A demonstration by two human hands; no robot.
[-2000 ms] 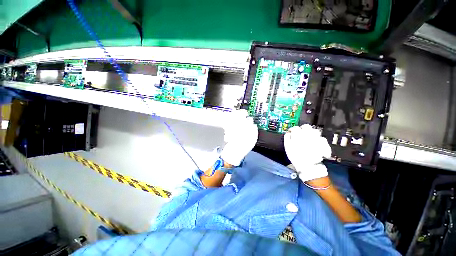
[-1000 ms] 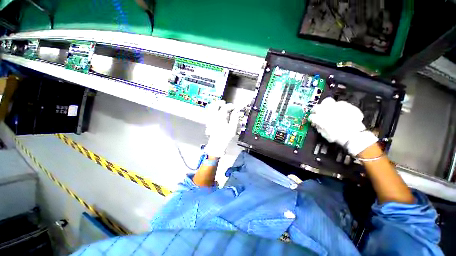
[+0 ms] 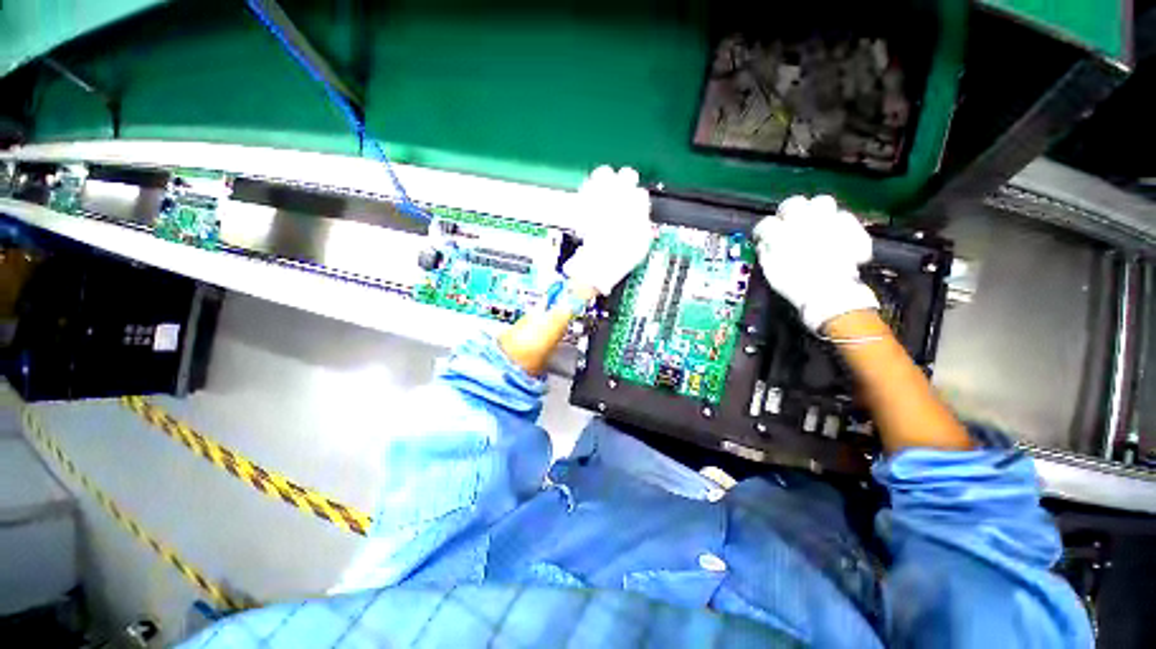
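A green circuit board (image 3: 678,317) lies in the left pocket of the black solder pallet (image 3: 653,402). The right pocket holds no board and shows small white blocks. My left hand (image 3: 611,231), in a white glove, is at the pallet's upper left corner, beside the board's upper left edge. My right hand (image 3: 818,260), also white-gloved, is over the upper middle of the pallet, right of the board's upper right corner. The fingers of both hands point to the far edge. Whether the fingertips grip anything cannot be told.
A second circuit board (image 3: 488,268) lies on the conveyor rails (image 3: 342,289) left of the pallet, with more boards farther left. A dark parts tray (image 3: 808,104) full of small pieces sits on the green surface behind. A blue coiled cord hangs at the upper left.
My left hand has moved from the conveyor's near rail up to the pallet's far left corner. My right hand has moved toward the pallet's far edge.
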